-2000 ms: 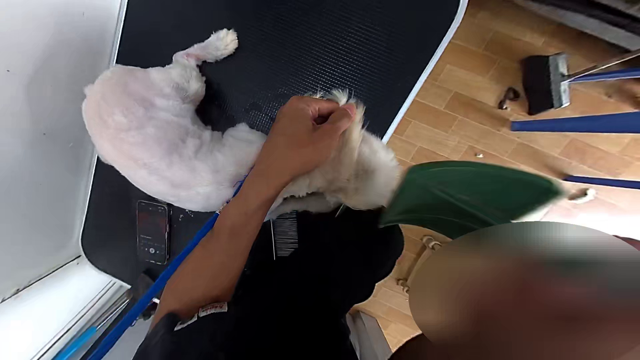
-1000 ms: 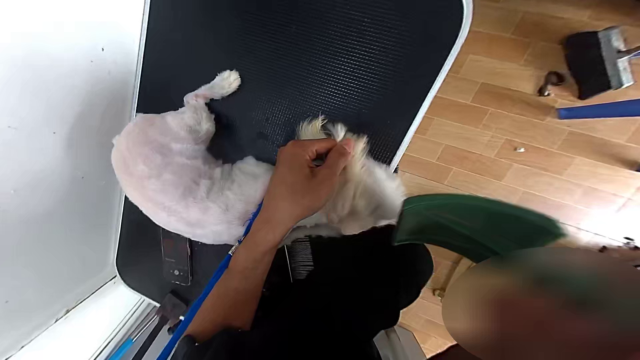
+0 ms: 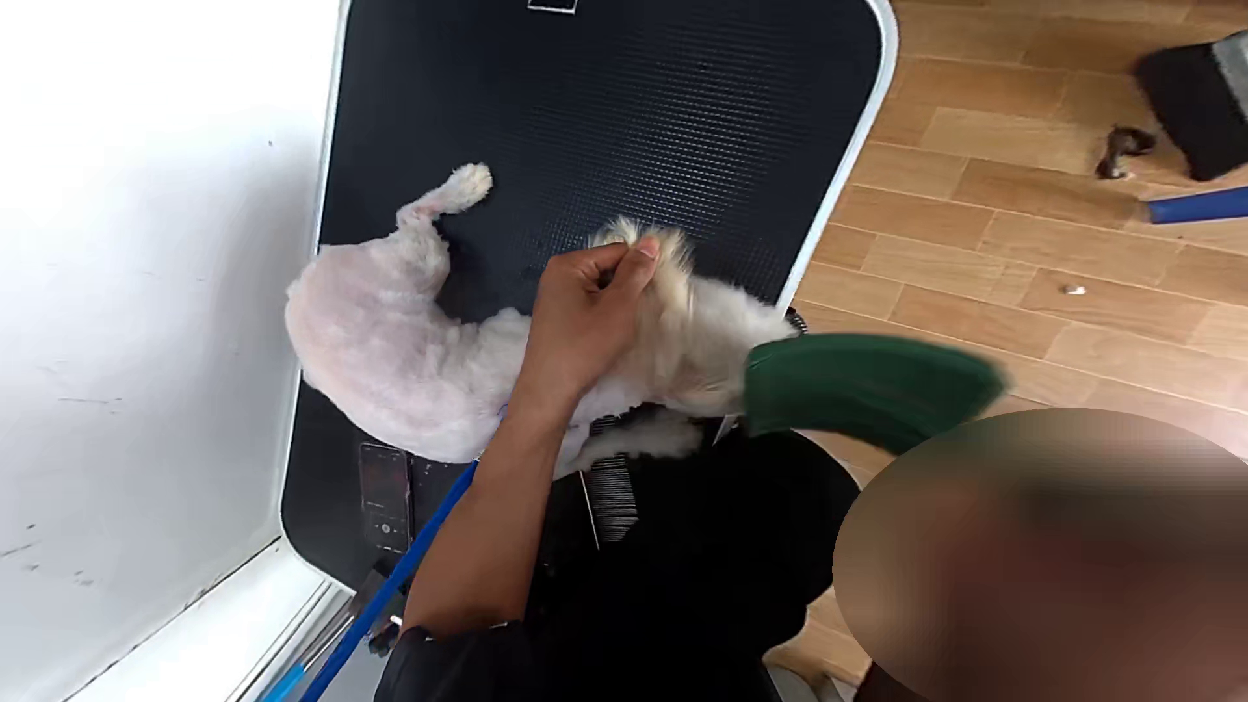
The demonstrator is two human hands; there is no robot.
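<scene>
In the head view a white, close-clipped dog [image 3: 390, 341] lies on a black ribbed grooming table [image 3: 624, 117]. Its head end is toward the right, and one leg stretches up. My left hand [image 3: 595, 307] comes from below over its neck area, thumb and fingers pinching a tuft of longer cream fur [image 3: 668, 283] near the head. A blue lead [image 3: 419, 546] passes under my forearm. A metal comb [image 3: 612, 497] lies below the dog, against black clothing. My right hand is out of view. A green curved piece, like a cap brim [image 3: 868, 385], covers part of the head end.
A phone [image 3: 386, 497] lies at the table's lower left, beside a white wall [image 3: 146, 292]. Tools with dark and blue handles are at the lower left. On the tiled floor [image 3: 1053, 244] are a black brush head [image 3: 1199, 107] and a blue pole [image 3: 1199, 207]. A blurred area fills the lower right.
My left hand keeps its pinch on the fur near the dog's head. The dog still lies in the same pose. The view has shifted somewhat.
</scene>
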